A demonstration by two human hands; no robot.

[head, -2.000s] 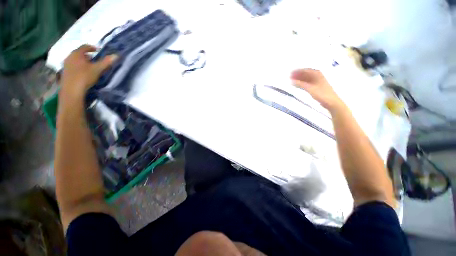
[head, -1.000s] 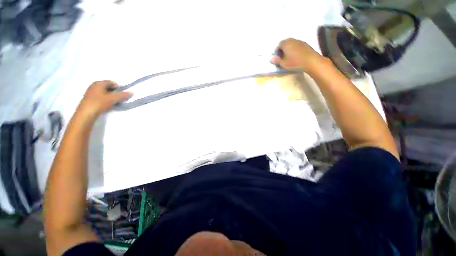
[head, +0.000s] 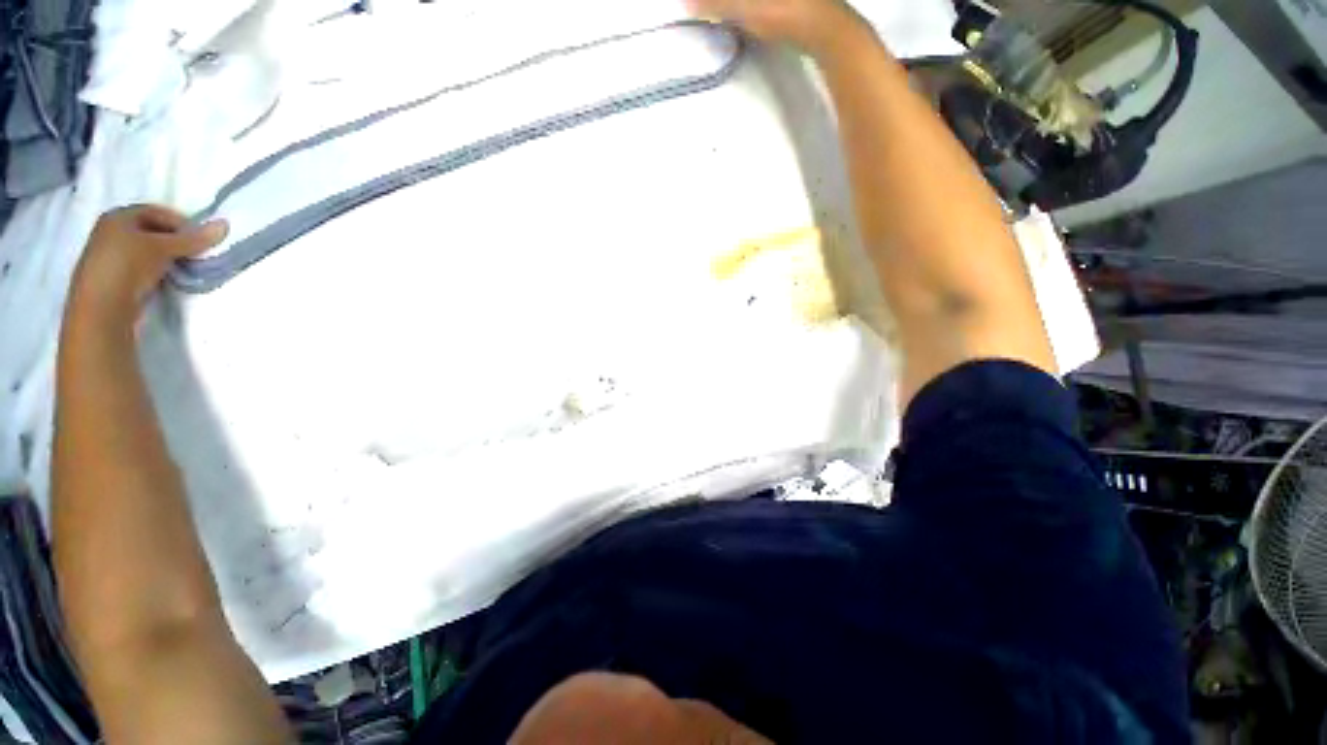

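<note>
A long narrow grey band [head: 437, 160] forms a closed loop across the white cloth-covered table, slanting up to the right. Its left end is between the thumb and fingers of my left hand [head: 143, 251]. My right hand [head: 779, 21] is at the loop's right end, at the top edge of the picture; its fingers are partly cut off, and whether they grip the band cannot be told.
The white cloth [head: 509, 335] has a yellow-brown stain. The dark iron [head: 1033, 146] with its cable stands at the upper right. A wire-guard fan [head: 1295, 546] is at the right edge. Dark fabric pieces [head: 41, 102] lie upper left. Part of a green crate [head: 425, 672] shows below.
The band and both hands now sit higher in the picture and further left. The loop is spread wider, its rounded right end now visible beside my right hand. The view has shifted.
</note>
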